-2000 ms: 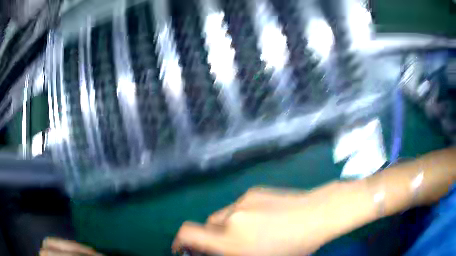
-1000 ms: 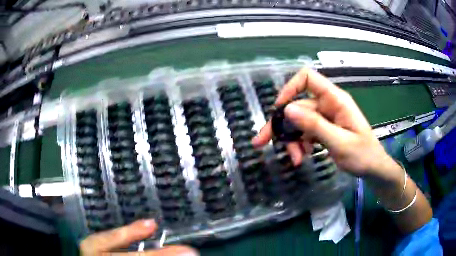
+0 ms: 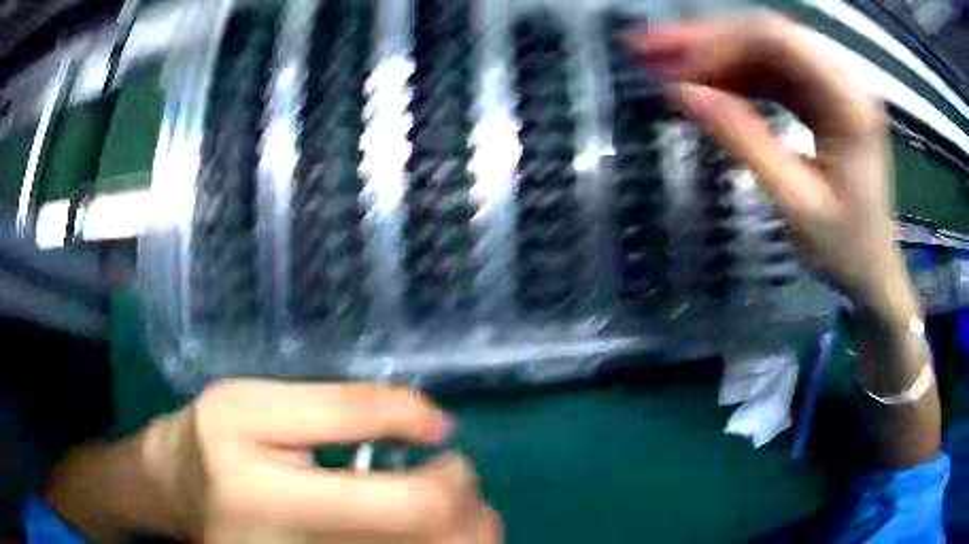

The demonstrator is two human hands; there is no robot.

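A clear plastic tray (image 3: 494, 356) with several long columns of black round parts (image 3: 441, 159) fills the middle of the view, blurred by motion. My left hand (image 3: 319, 462) is in front of the tray's near left edge, fingers and thumb bent toward each other. A thin pale piece shows between them, too blurred to name. My right hand (image 3: 808, 149) is over the tray's upper right part. Its thumb and a finger are apart near the black parts; blur hides whether a part is between them.
A crumpled white wipe (image 3: 760, 395) lies on the green surface (image 3: 627, 457) near the tray's right corner, beside a thin bluish tool (image 3: 815, 393). Pale metal rails (image 3: 106, 216) run at the left. More rails cross the upper right.
The view has shifted, and the tray appears larger and higher. My left hand shows more fully. My right hand is higher and farther right; the dark part earlier at its fingertips is not clearly visible.
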